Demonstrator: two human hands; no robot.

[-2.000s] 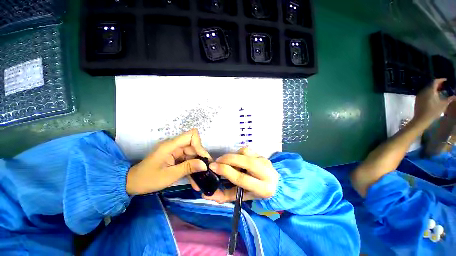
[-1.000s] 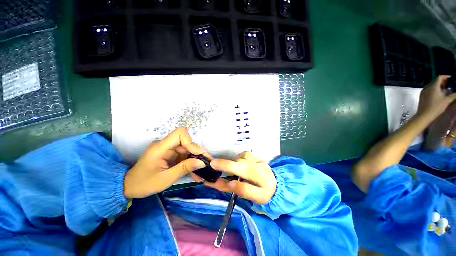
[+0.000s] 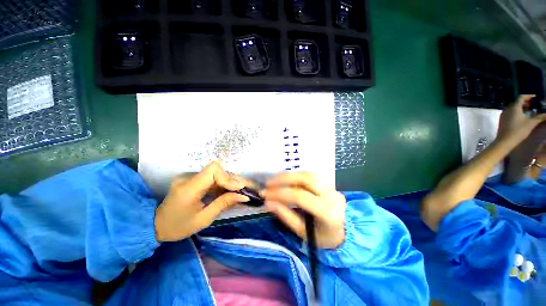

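My left hand (image 3: pixel 194 200) holds a black housing (image 3: pixel 251 195) edge-on between thumb and fingers, near the front edge of the white paper (image 3: pixel 161 119). My right hand (image 3: pixel 308 206) is beside the housing's right end, blurred, with a slim black tool (image 3: pixel 312 257) held in it, its rear end pointing down. The tool's tip is hidden or blurred. Grey tiny loose parts (image 3: pixel 232 142) lie scattered mid-paper. Small dark pieces (image 3: pixel 291 149) stand in a column to their right.
A black foam tray (image 3: pixel 233 81) behind the paper holds housings; one front pocket is empty. A clear blister tray (image 3: pixel 349 128) shows at the paper's right edge. Stacked blister trays (image 3: pixel 42 128) lie far left. At right, a co-worker's arm (image 3: pixel 473 167) is beside another foam tray (image 3: pixel 479 77).
My right hand has moved slightly right and its fingers have spread off the housing. The tool has swung from slanting to nearly upright in view. My left hand still holds the housing, now flatter.
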